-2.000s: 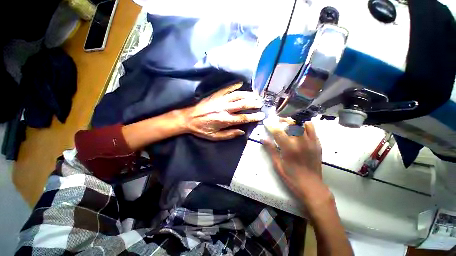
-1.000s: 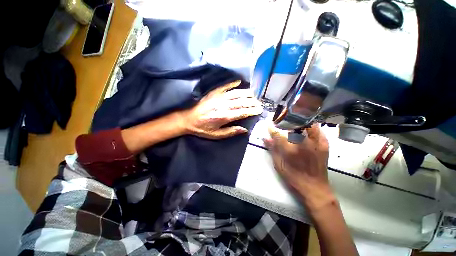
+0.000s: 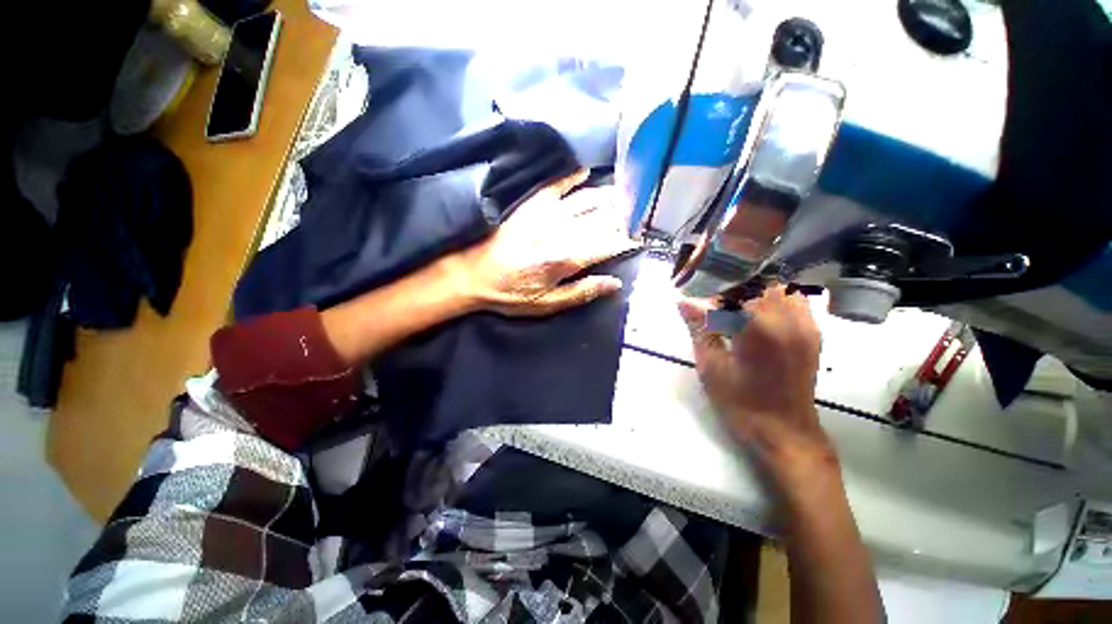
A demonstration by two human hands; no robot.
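The dark navy cloth point(image 3: 512, 372) lies on the white machine bed point(image 3: 683, 408) and hangs toward the lap, its straight right edge near the needle line. My left hand point(image 3: 543, 256) lies flat on the cloth, palm down, fingertips beside the presser foot and needle area point(image 3: 659, 248). My right hand point(image 3: 768, 360) is on the bed right of the needle, fingers bent under the head of the sewing machine point(image 3: 908, 183); its fingertips are partly hidden, and I cannot tell if they hold anything. The cloth folds up above my left hand.
Red thread snips point(image 3: 933, 375) lie on the bed at the right. A dark lever point(image 3: 963, 263) sticks out of the head. Dark fabric point(image 3: 1067, 146) drapes over the machine. On the wooden side table point(image 3: 213, 244) are a phone point(image 3: 244, 76) and a dark cloth bundle point(image 3: 122, 226).
My left hand has moved slightly up with the cloth, whose lower right corner now sits higher and further right. My right hand has shifted a little to the right.
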